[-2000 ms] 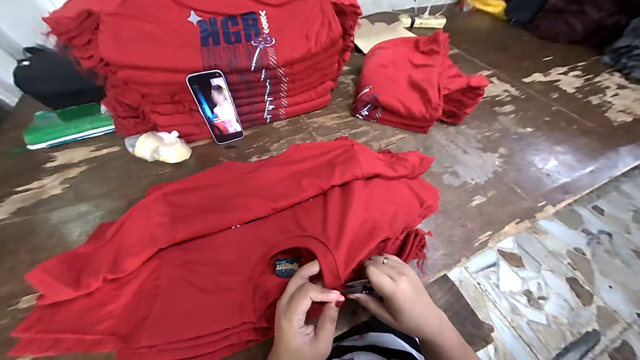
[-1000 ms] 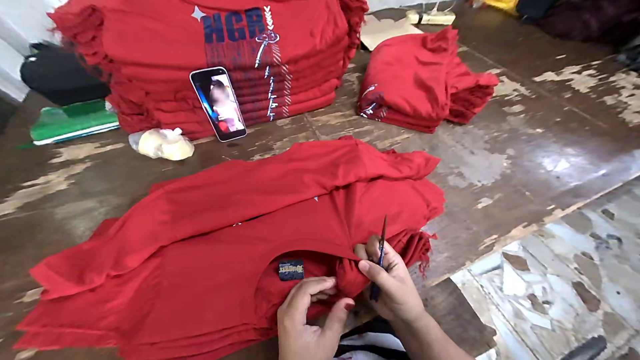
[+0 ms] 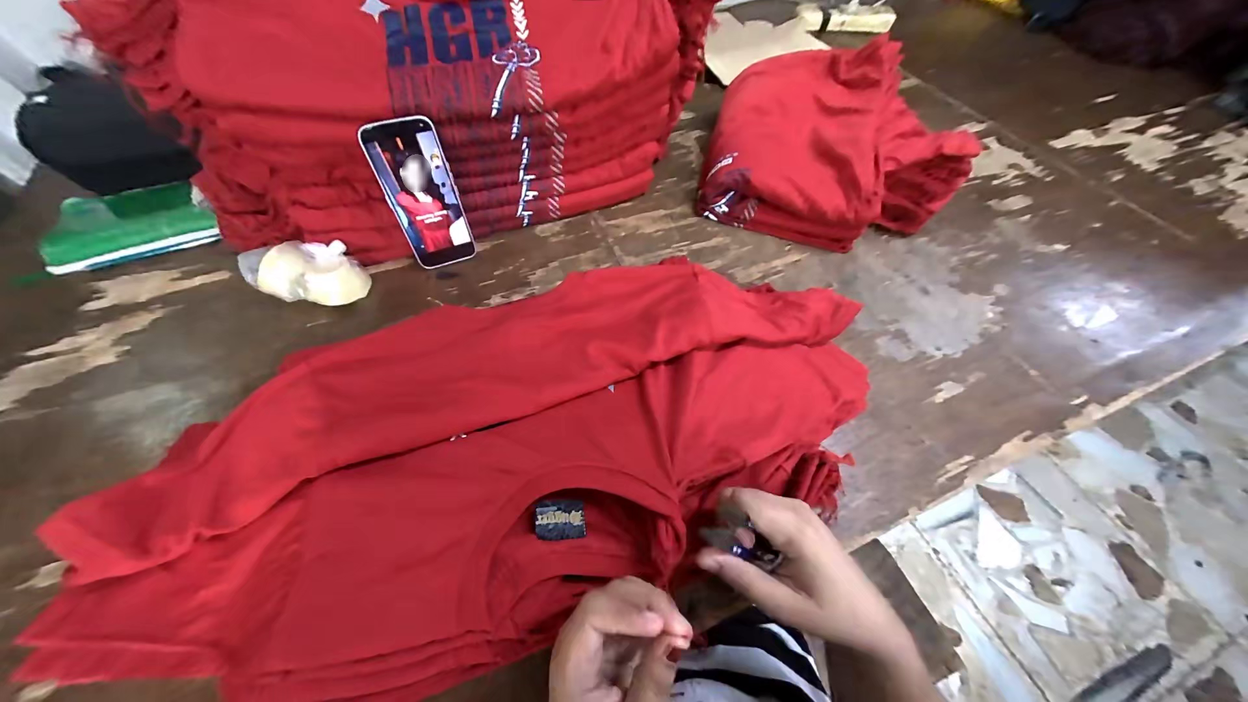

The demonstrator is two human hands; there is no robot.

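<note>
Red T-shirts (image 3: 390, 546) lie layered on the worn table, the top one folded back along its far side. Inside its round neckline shows a dark neck label (image 3: 560, 520) bearing writing. My left hand (image 3: 619, 643) is at the near edge of the collar, thumb and fingertips pinched together; whether thread or fabric is between them is too small to tell. Just right of the collar, my right hand (image 3: 795, 565) holds a small dark metal cutting tool (image 3: 751, 548), partly hidden by the fingers and blurred.
Behind the shirts stands a tall stack of folded red shirts (image 3: 292, 146), with a smartphone (image 3: 417, 192) leaning on it. A cream-coloured lump in plastic (image 3: 312, 273) and a green packet (image 3: 127, 226) are at left. A smaller red stack (image 3: 799, 146) sits back right. The table edge (image 3: 1033, 444) runs along the right.
A second ago the tool pointed upward in my right hand above the collar; now it is lower, beside the collar. My left hand has moved slightly away from the neckline opening.
</note>
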